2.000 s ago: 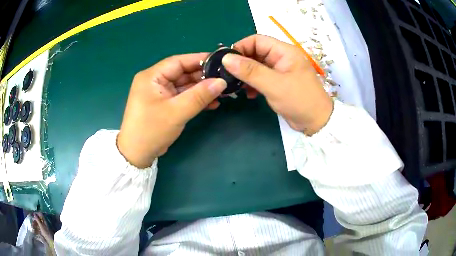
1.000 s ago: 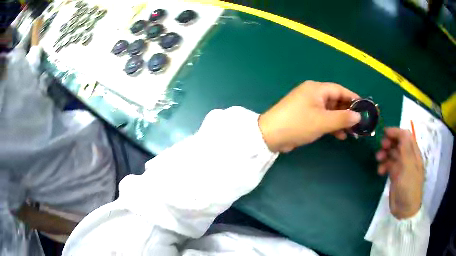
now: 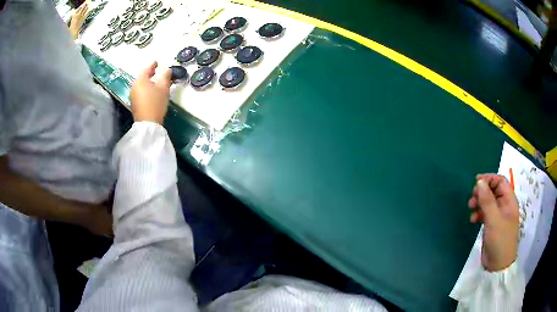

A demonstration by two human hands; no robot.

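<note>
My left hand (image 3: pixel 149 97) is at the near left edge of the pale mat (image 3: pixel 204 108). Its finger and thumb are apart at the left edge of a round black watch unit (image 3: pixel 178 74); I cannot tell whether they touch it. Several more black units with silvery rims, one of them here (image 3: pixel 232 77), lie on the mat. My right hand (image 3: pixel 496 207) is raised over the left edge of the white paper sheet (image 3: pixel 482 268), fingers curled and thumb near the index finger. Whether it pinches a tiny part is too small to tell.
Rows of silvery rings (image 3: pixel 145 39) lie farther left on the mat, near another person's hand (image 3: pixel 78 21). That person's sleeve and arm are close at left. An orange stick (image 3: pixel 512 180) and tiny parts lie on the paper. Yellow tape (image 3: pixel 427 72) edges the green bench mat.
My left hand has carried the watch unit left from beside my right hand to the pale mat, where it now lies with the others. My right hand stays by the paper. The view has shifted left.
</note>
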